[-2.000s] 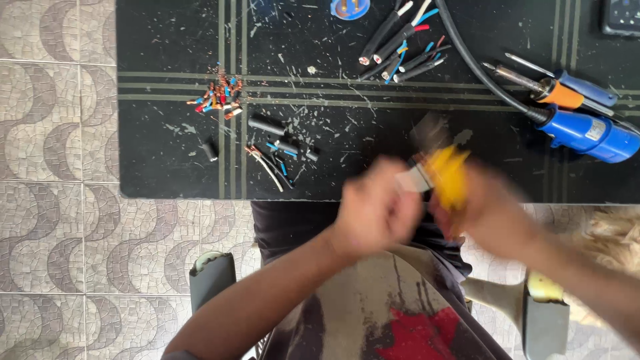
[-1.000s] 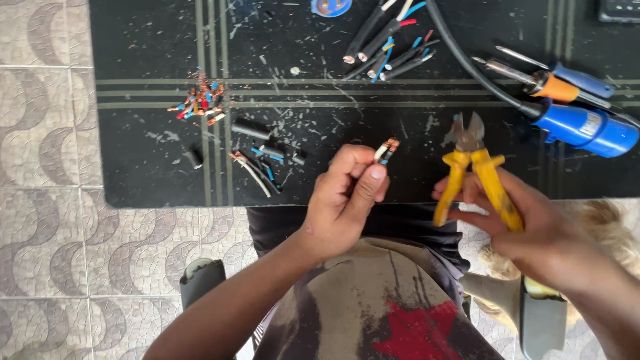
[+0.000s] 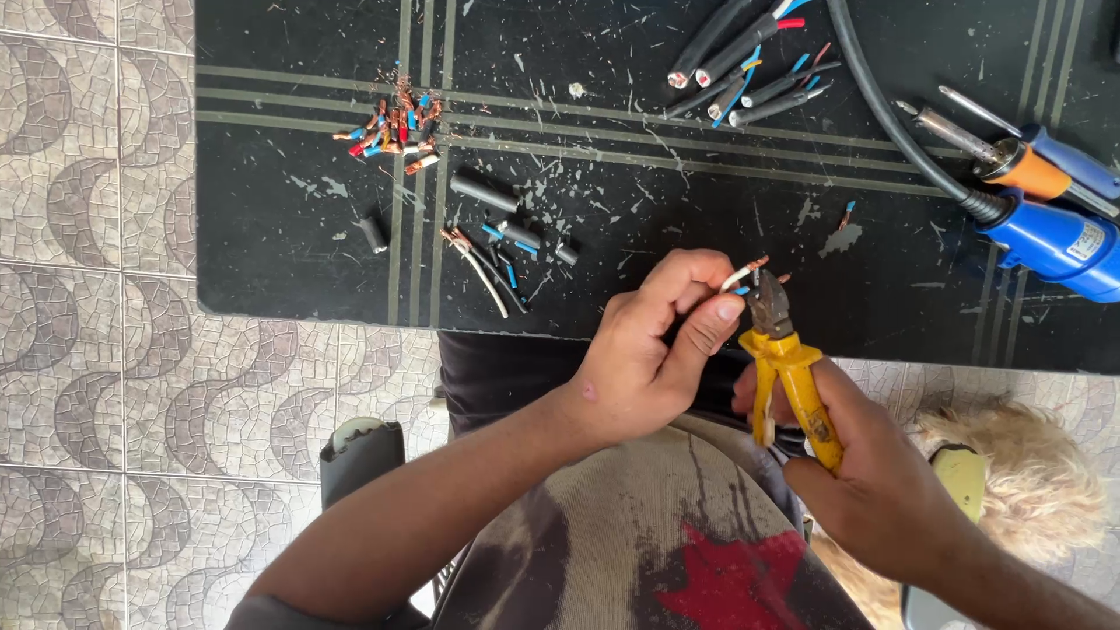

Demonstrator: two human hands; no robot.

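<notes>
My left hand (image 3: 656,346) pinches short insulated wires (image 3: 739,278), one white and one blue, with bare copper at the white one's end. My right hand (image 3: 862,464) is closed round the yellow handles of diagonal cutting pliers (image 3: 787,359). The metal jaws are at the wires, just beyond my left fingertips; whether they touch every wire cannot be told. A small blue-and-copper offcut (image 3: 846,215) lies on the table to the right. Farther left are a pile of cut wire ends (image 3: 394,131), stripped wires (image 3: 481,273) and black sheath pieces (image 3: 484,192).
On the black table (image 3: 297,236), cut black cables (image 3: 739,52) lie at the back. At the right are a blue industrial plug (image 3: 1054,245) with its cable, an orange-handled soldering iron (image 3: 1024,166) and a screwdriver (image 3: 1032,136). A shaggy, light-haired animal (image 3: 1032,472) is below the table's right side.
The pliers, apart from my left hand and with jaws open one second ago, have moved left to the wires. A small blue-and-copper offcut now shows on the table at the right.
</notes>
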